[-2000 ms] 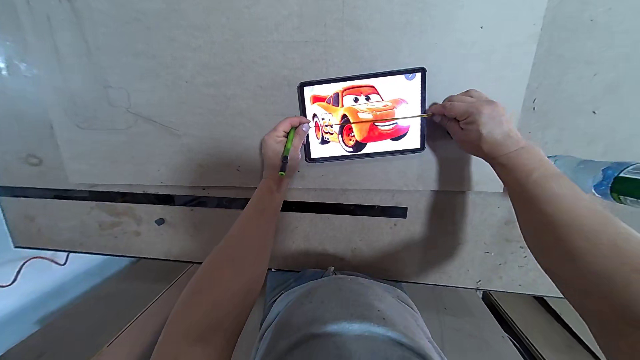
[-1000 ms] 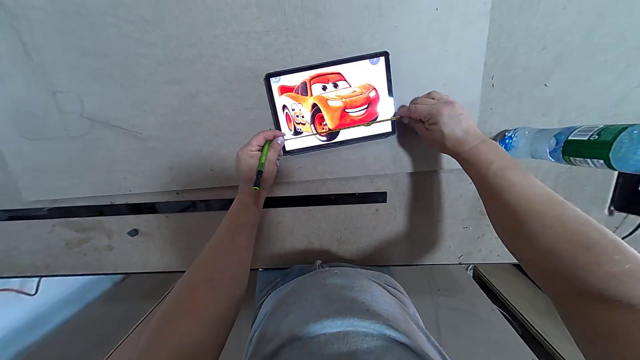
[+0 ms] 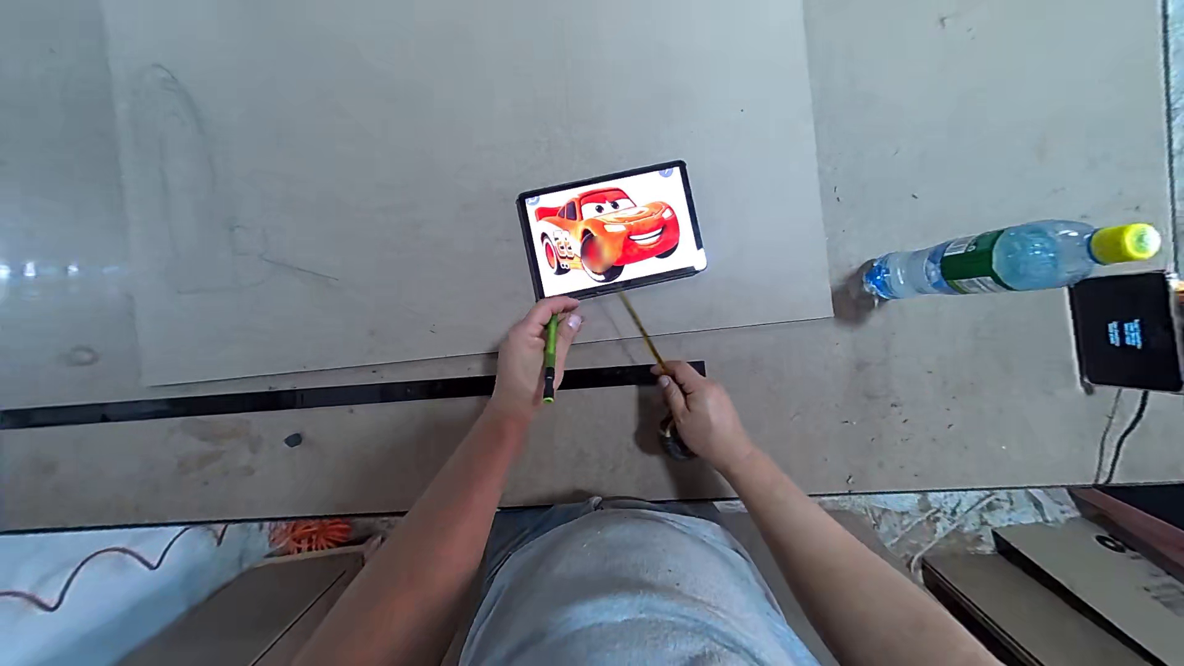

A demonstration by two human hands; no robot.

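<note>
A tablet (image 3: 610, 229) lies on the pale sheet, its lit screen showing a red cartoon car. My left hand (image 3: 532, 356) is at the tablet's lower left corner with a green and black pen (image 3: 550, 356) held in it, the dark end pointing toward me. My right hand (image 3: 703, 412) is lower and to the right, closed around a tape measure, whose narrow yellow blade (image 3: 641, 326) slants up toward the tablet's lower edge. Part of the tape's dark case (image 3: 675, 439) shows under the right hand; the rest is hidden.
A long black strip (image 3: 305, 398) lies along the near side of the table, partly behind my left hand. On the right are a plastic bottle (image 3: 1013, 259) with a yellow cap and a black device (image 3: 1127, 331) with a cable. Faint pencil lines mark the large sheet (image 3: 416, 185).
My right hand has come down toward me, away from the tablet's right side. The tape blade, earlier stretched across the screen between both hands, now slants below it. The pen stays in my left hand.
</note>
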